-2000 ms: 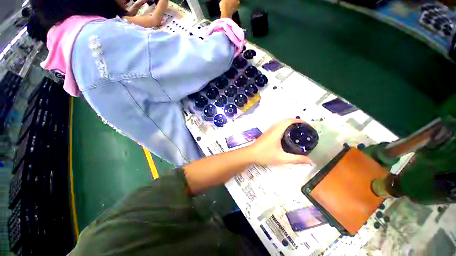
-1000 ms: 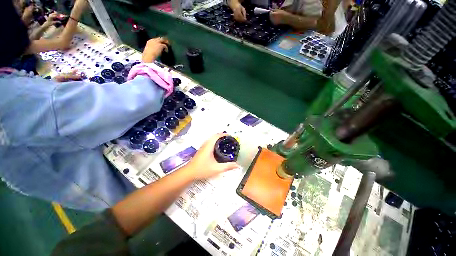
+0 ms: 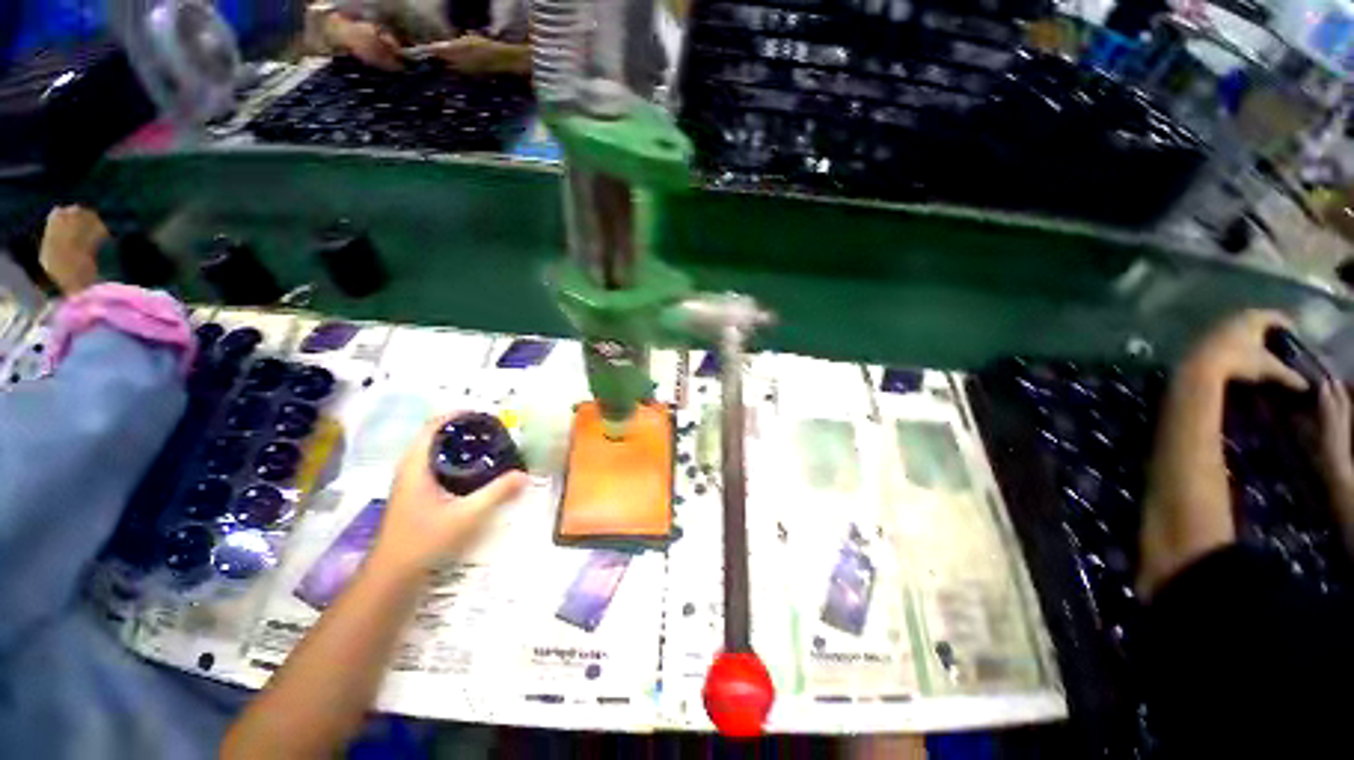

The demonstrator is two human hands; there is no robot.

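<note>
My left hand [image 3: 426,512] holds a glossy black cylindrical part [image 3: 474,451] upright, left of the green hand press [image 3: 616,297]. The part is apart from the orange press pad [image 3: 618,483], which lies under the press's brass-coloured tip. The dark press lever [image 3: 734,520] points down toward me, with a red ball knob [image 3: 738,693] at its end. A skin-coloured sliver shows at the bottom edge, right of the knob; it may be my right hand or arm, but it is cut off and its state is hidden.
Printed paper [image 3: 950,594] covers the bench. A tray of black parts [image 3: 245,460] and a neighbour's pink-cuffed sleeve [image 3: 126,330] are at left. Black cylinders [image 3: 351,259] stand on the green conveyor [image 3: 876,282] behind. Another person's hands [image 3: 1240,356] are over black trays at right.
The view has swung right, bringing the whole lever, its red knob and the right neighbour into sight. My left hand still holds the cylinder left of the pad.
</note>
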